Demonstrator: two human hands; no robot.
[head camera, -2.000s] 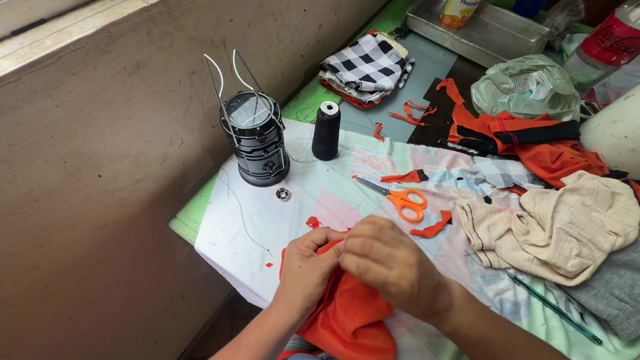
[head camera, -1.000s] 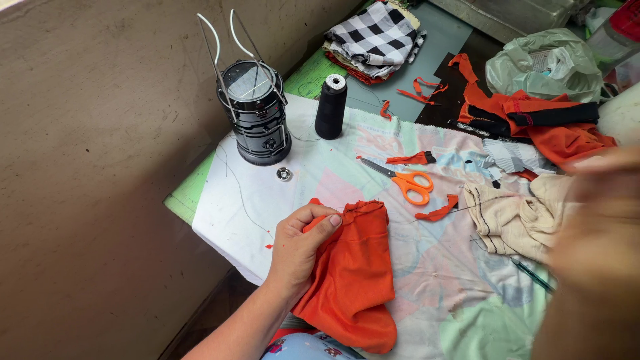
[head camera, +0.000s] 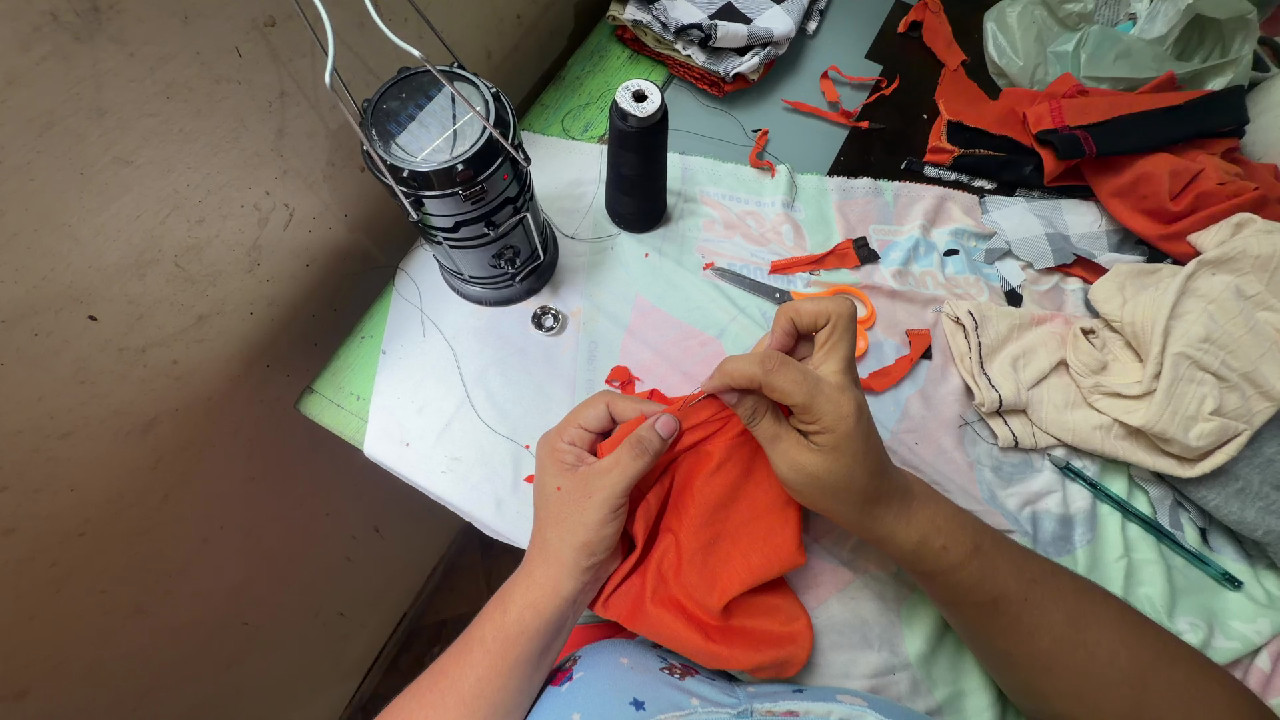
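My left hand (head camera: 600, 470) pinches the gathered top edge of an orange-red cloth piece (head camera: 725, 560), which hangs down over the table's near edge. At that same edge, my right hand (head camera: 815, 410) holds a thin sewing needle (head camera: 692, 398) between thumb and forefinger, its point at the cloth. Just behind the right hand lie scissors with orange handles (head camera: 770, 287), partly covered by its fingers. A cone of black thread (head camera: 637, 160) stands upright farther back, and a small metal bobbin (head camera: 547, 320) lies left of centre.
A black camping lantern (head camera: 460, 190) stands by the wall. Orange scraps (head camera: 820, 258) lie around the scissors. At the right are a cream cloth (head camera: 1170, 350), a green pen (head camera: 1150, 522), orange and black fabric (head camera: 1180, 150) and a plastic bag (head camera: 1120, 45). Folded checked cloth (head camera: 715, 35) lies at the back.
My right hand, blurred out at the right one second ago, has come back to the cloth's top edge beside my left hand. My left hand has kept its hold on the orange-red cloth.
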